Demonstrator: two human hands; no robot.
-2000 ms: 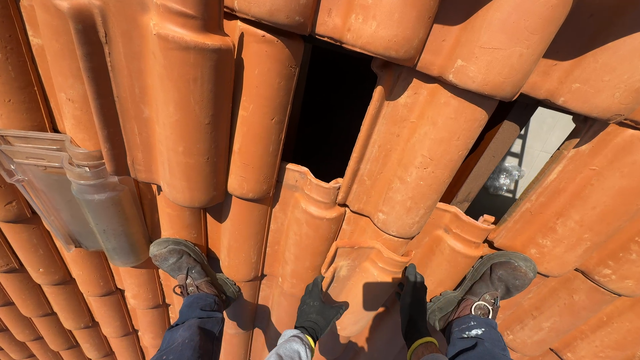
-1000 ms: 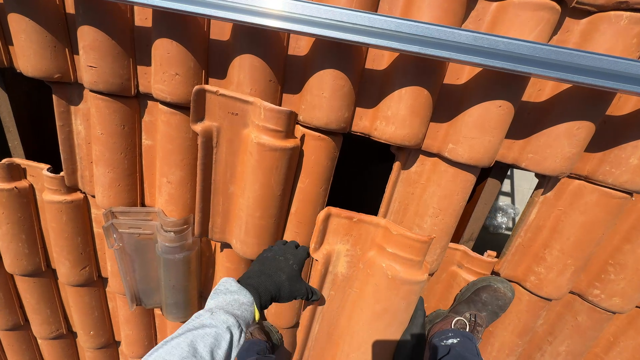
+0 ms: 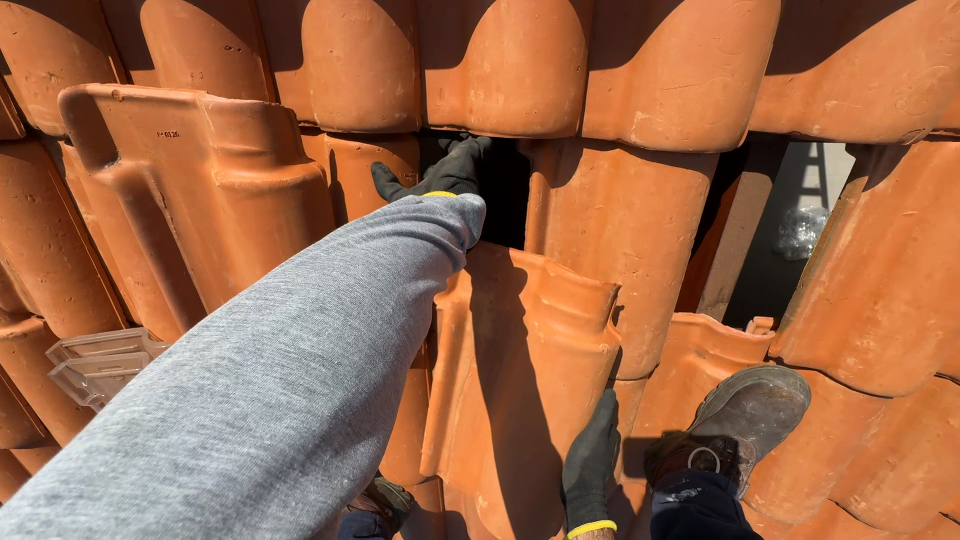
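Observation:
My left hand (image 3: pixel 446 171), in a black work glove with a yellow cuff, reaches up to the dark gap (image 3: pixel 506 196) in the clay tile roof, under the lower edge of an upper-row tile (image 3: pixel 506 71). Its thumb is spread from the fingers, whose tips are in shadow; whether they grip the edge I cannot tell. My right hand (image 3: pixel 592 457), gloved alike, rests along the right side of a loose clay roof tile (image 3: pixel 525 375) lying below the gap. The grey left sleeve covers part of that tile. Another loose clay roof tile (image 3: pixel 247 176) lies at the left.
A translucent roof tile (image 3: pixel 105 360) lies at the lower left. At the right a second opening shows a wooden rafter (image 3: pixel 739 225) and crumpled clear plastic (image 3: pixel 801 232) far below. My right boot (image 3: pixel 754 412) stands on the tiles; the left boot (image 3: pixel 386 499) is partly behind the sleeve.
My left hand has moved up from the loose tile's left side to the gap. My right hand stays at its right side. The loose tile's top now lies at the gap's lower end.

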